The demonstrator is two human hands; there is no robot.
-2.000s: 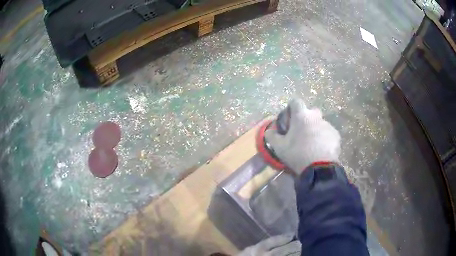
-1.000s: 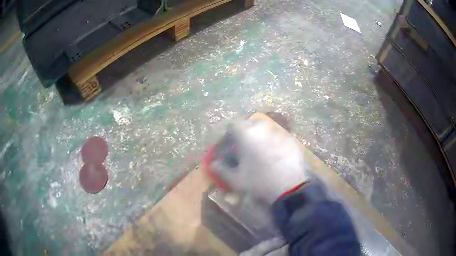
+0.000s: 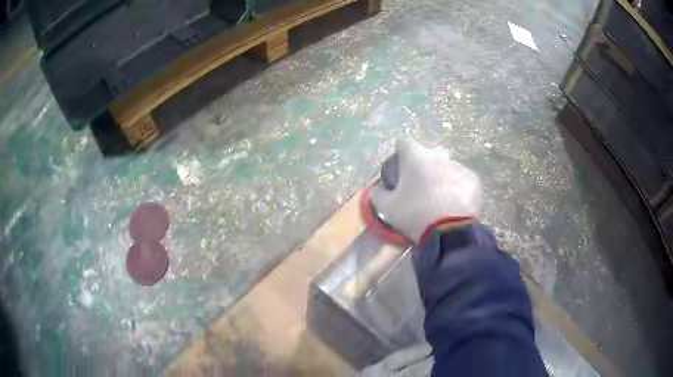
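The silvery metal housing [image 3: 376, 316] lies on the tan board [image 3: 277, 302], its near-left end and a yellowish strip on its upper face showing. My right hand [image 3: 432, 188], in a white knitted glove, is shut on the orbital sander [image 3: 373, 217], whose red-orange rim shows at the housing's far edge. The glove and sleeve hide part of the sander and housing. My left hand [image 3: 402, 363], gloved, is cut off by the bottom edge and rests at the housing; its fingers show only in part.
Two dull-red sanding discs [image 3: 147, 243] touch on the green-grey floor at left. A wooden pallet [image 3: 214, 62] bears dark green housings [image 3: 140, 51] at the upper left. Dark stacked housings [image 3: 627, 110] stand at right. A white sheet [image 3: 522, 35] lies on the floor.
The view has shifted. Since one second ago, my right hand and the sander have moved right and up along the housing, uncovering its end. My left hand stays low at the housing.
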